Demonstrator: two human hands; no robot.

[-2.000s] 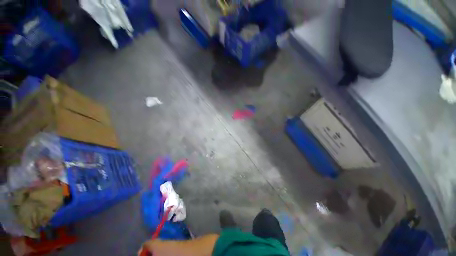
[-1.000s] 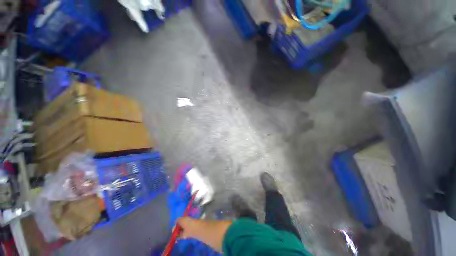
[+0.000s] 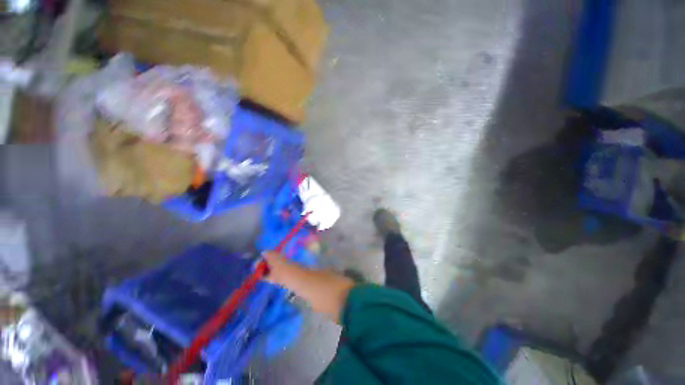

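Note:
My left hand [image 3: 274, 268] is closed around a long bright-red handle [image 3: 225, 312], which slants from the bottom left up to a small white head or cloth [image 3: 319, 204] near floor level. Blue and pink pieces [image 3: 282, 218] lie beside and below the white head, against a blue crate. More limp blue material [image 3: 282, 327] lies below my hand. Blur hides their exact shapes. My right hand is out of the picture.
A blue crate [image 3: 259, 154] holds clear plastic and brown cloth, beside a brown carton [image 3: 282, 56]. Another blue crate [image 3: 176, 297] is at lower left. My shoe [image 3: 386, 221] is on grey floor with dark wet-looking patches. A blue crate [image 3: 612, 180] is at right.
The view has turned, so the carton and crates on the left appear higher and nearer the middle. The lower-left crate has come into view. My left hand still holds the red handle.

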